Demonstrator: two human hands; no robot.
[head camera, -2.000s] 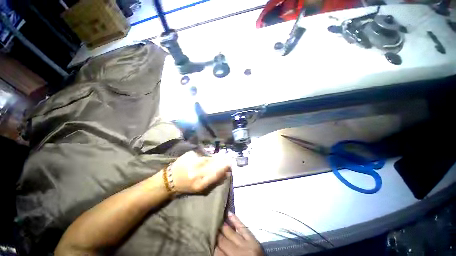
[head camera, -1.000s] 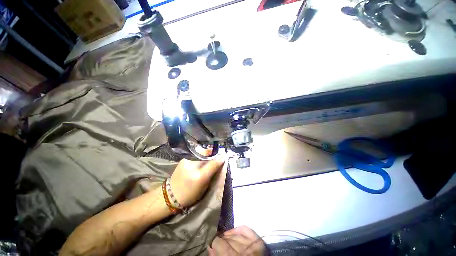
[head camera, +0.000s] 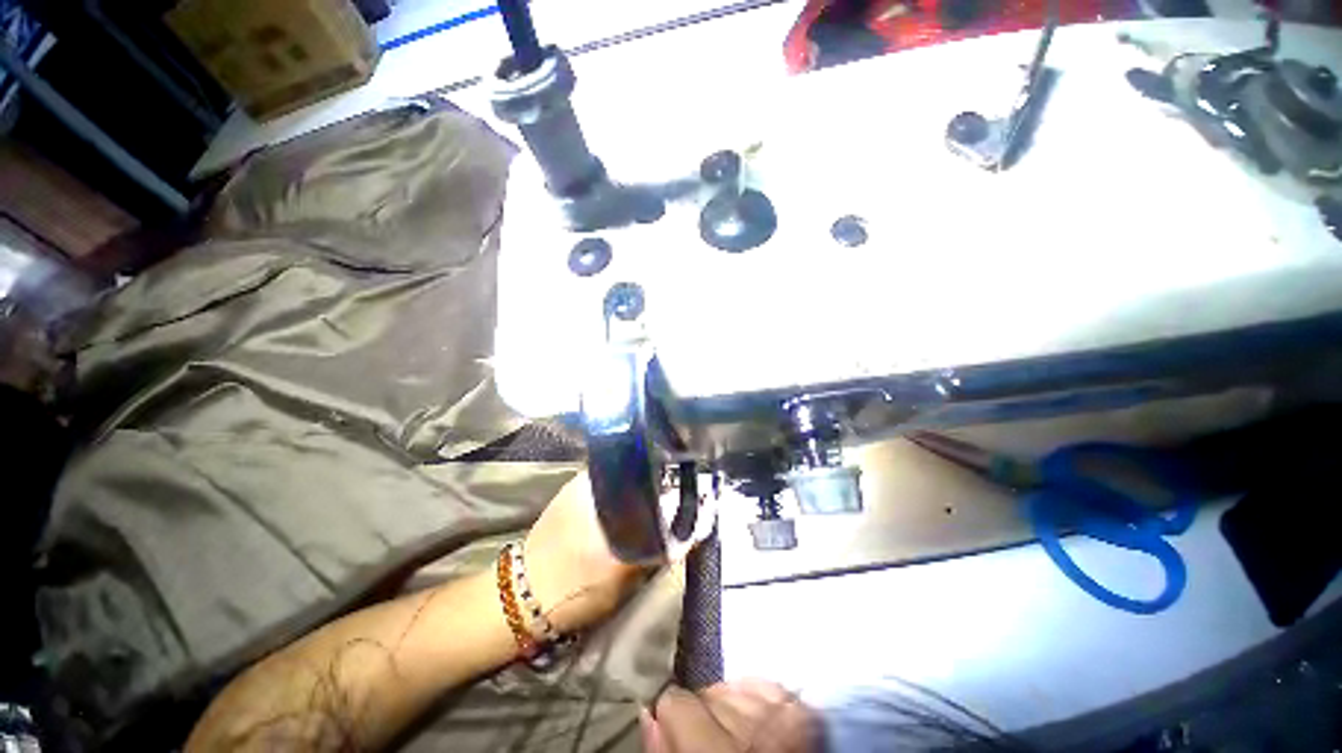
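Observation:
The shiny olive-brown lining (head camera: 280, 515) lies in a large crumpled heap left of the machine head. A narrow strip of dark textured outer fabric (head camera: 702, 611) shows along its right edge. My left hand (head camera: 589, 515), with bracelets at the wrist, presses the fabric by the needle; its fingers are partly hidden behind the curved take-up lever guard (head camera: 626, 456). My right hand (head camera: 733, 718) pinches the fabric edge at the bottom of the frame and is partly cut off. The needle and presser foot are mostly hidden. The tension knob (head camera: 827, 489) is right of the guard.
Blue-handled scissors (head camera: 1111, 530) lie on the bed to the right, with a dark flat object (head camera: 1283, 547) beyond. The white machine head (head camera: 913, 280) spans the frame. A dark post (head camera: 552, 125) stands on it. A cardboard box (head camera: 277, 56) and red cloth (head camera: 913, 27) are behind.
The view has shifted, so the machine head sits lower and further right. My left hand stays by the needle, now more covered by the guard. My right hand still holds the lower fabric edge.

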